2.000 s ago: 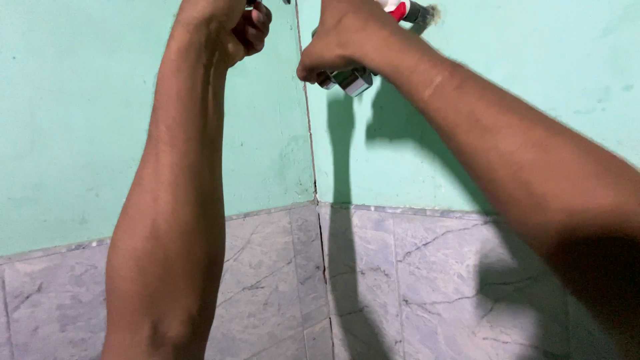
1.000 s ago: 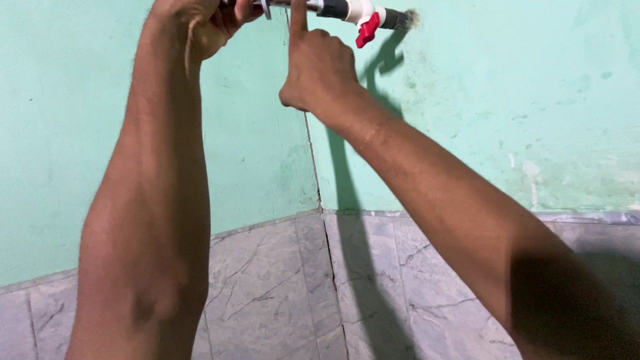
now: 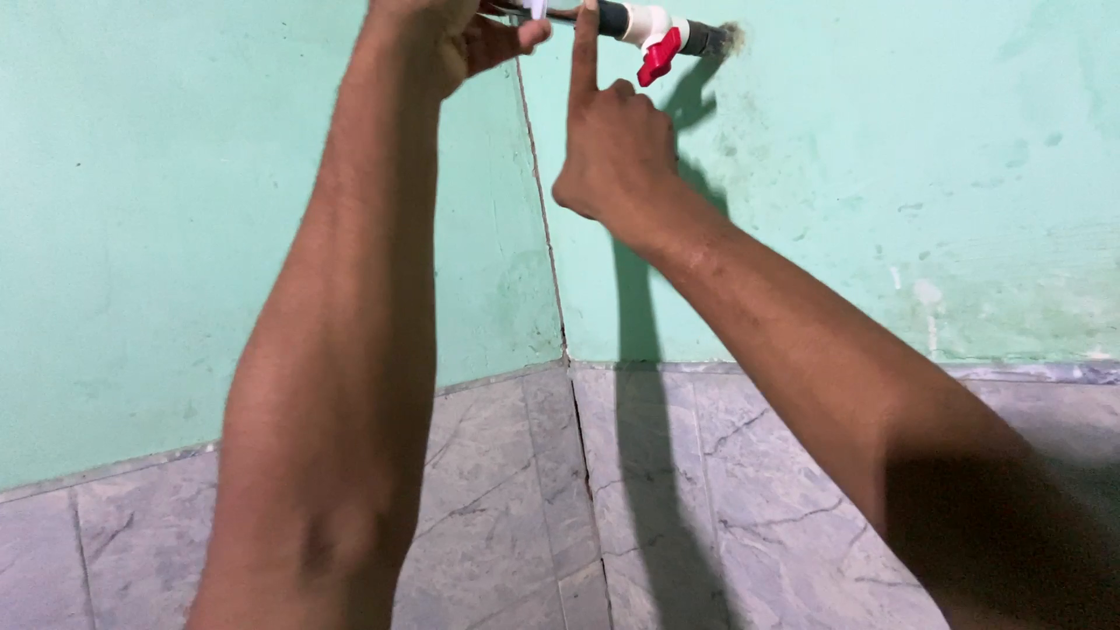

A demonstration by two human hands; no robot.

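Observation:
A white plastic ball valve (image 3: pixel 648 24) with a red handle (image 3: pixel 659 58) sits in a dark pipe (image 3: pixel 705 39) that comes out of the right wall at the top. My right hand (image 3: pixel 617 144) is below the valve's left side, its index finger raised against the dark fitting (image 3: pixel 610 19) there and the other fingers curled. My left hand (image 3: pixel 459 39), cut by the top edge, is at a pale plastic piece (image 3: pixel 535 9) left of that fitting. What its fingers grip is mostly out of view.
Two green painted walls (image 3: pixel 840 175) meet in a cracked corner behind my arms. Grey marbled tiles (image 3: pixel 490 472) cover their lower part, with a narrow ledge (image 3: pixel 1032 372) along the top. The pipe's wall hole has rough, stained edges.
Two seconds ago my right hand was curled around a shiny metal piece beside the valve; that piece no longer shows there. Its index finger is now extended up to the fitting.

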